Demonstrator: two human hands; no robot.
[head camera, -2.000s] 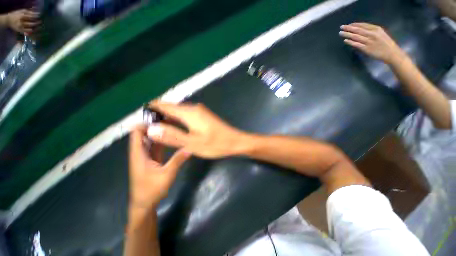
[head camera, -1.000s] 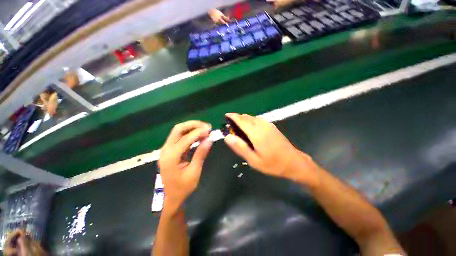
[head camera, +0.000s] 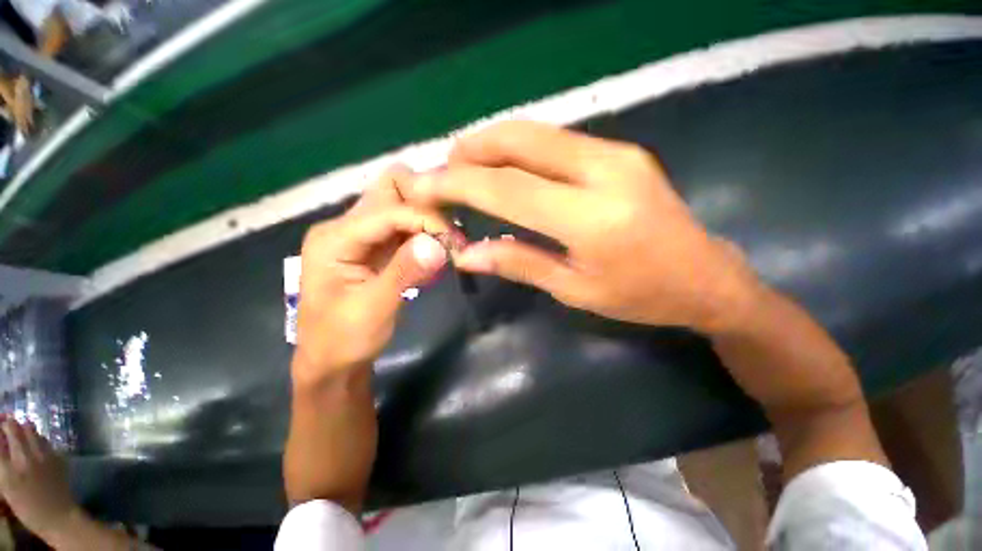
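My left hand (head camera: 361, 269) and my right hand (head camera: 603, 221) meet over the dark work surface near its white edge rail. A small dark and reddish piece (head camera: 453, 239) shows between the fingertips of both hands. The fingers hide most of it, so its shape cannot be told. A tiny white bit (head camera: 410, 293) shows just below my left thumb. A narrow white-and-blue unit (head camera: 292, 299) lies on the surface, partly behind my left hand.
The glossy dark belt (head camera: 646, 377) has a white edge rail (head camera: 603, 102) and a green strip (head camera: 355, 118) beyond. White specks (head camera: 131, 371) lie at left. Another person's hand (head camera: 32, 474) is at the lower left, beside a clear, shiny stack (head camera: 38, 361).
My hands have come together, and the black piece with orange in my right hand no longer shows clearly. The view has tilted down; the blue and black trays are out of the picture.
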